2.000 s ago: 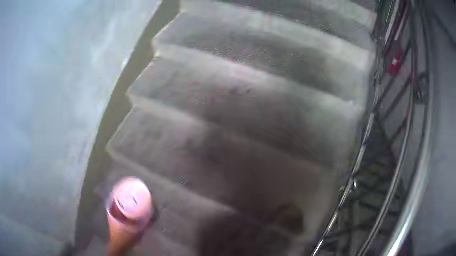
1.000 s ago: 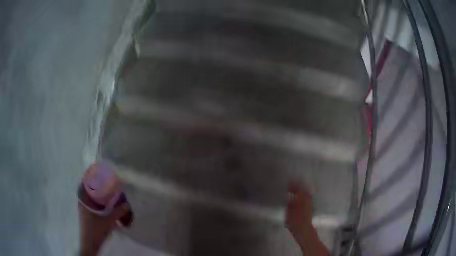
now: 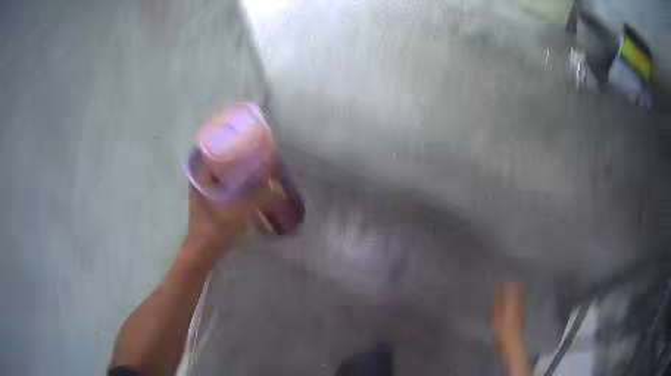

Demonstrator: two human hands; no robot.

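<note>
The drink bottle (image 3: 285, 208) has a pale pink lid with a lilac carry loop and shows dark red-brown through its side. It is tilted, with its lid toward me, left of the middle. My left hand (image 3: 221, 217) is closed around it below the lid, partly hidden by the lid and loop. My right hand (image 3: 509, 297) hangs at the lower right, small and blurred, and its fingers cannot be made out.
A pale wall (image 3: 88, 147) runs along the left. Grey floor (image 3: 441, 95) lies ahead, with a blurred step edge crossing below it. Part of a railing (image 3: 570, 338) is at the lower right. A blurred yellow and white object (image 3: 634, 67) is at the upper right.
The bottle and my left hand have moved up and right in the picture. My right hand has shifted right. The flight of stairs has given way to flatter grey floor.
</note>
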